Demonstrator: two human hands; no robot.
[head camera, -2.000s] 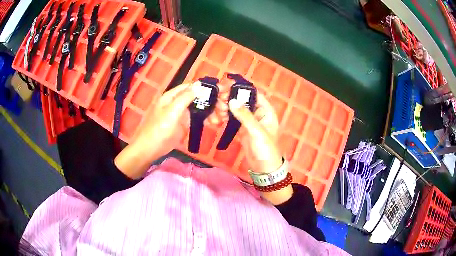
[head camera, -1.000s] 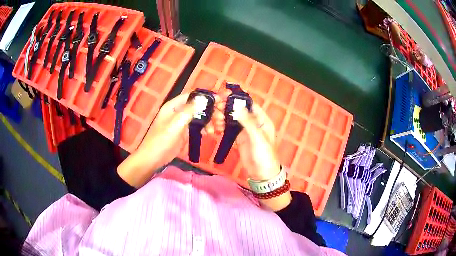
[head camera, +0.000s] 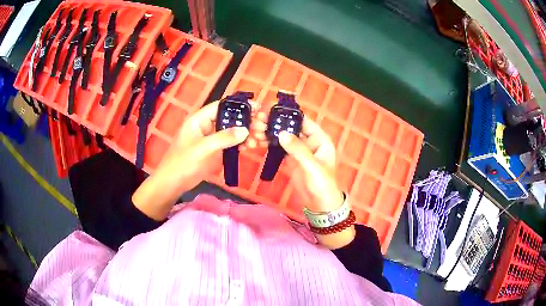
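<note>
My left hand (head camera: 200, 140) holds a dark-strapped smartwatch (head camera: 232, 112), its thumb on the lower right of the screen. My right hand (head camera: 311, 155) holds a second dark smartwatch (head camera: 285, 119), its thumb at the lower edge of the screen. Both screens face up and are dark with small white icons. Both straps hang down toward me. The watches are side by side, a little apart, above an orange-red compartment tray (head camera: 365, 134). Fingers behind the watches are partly hidden.
A filled watch tray (head camera: 129, 72) is at upper left, overlapping another tray (head camera: 203, 60) with a few dark watches. Lilac-strapped watches (head camera: 428, 206) lie bunched at right, beside a calculator (head camera: 477, 242) on papers. A blue boxed device (head camera: 488, 134) and red small-cell tray (head camera: 518, 263) are far right.
The two screens have gone from bright white displays to dark ones with small icons. My left thumb has moved from the screen's left side to its lower right. Both watches are still held.
</note>
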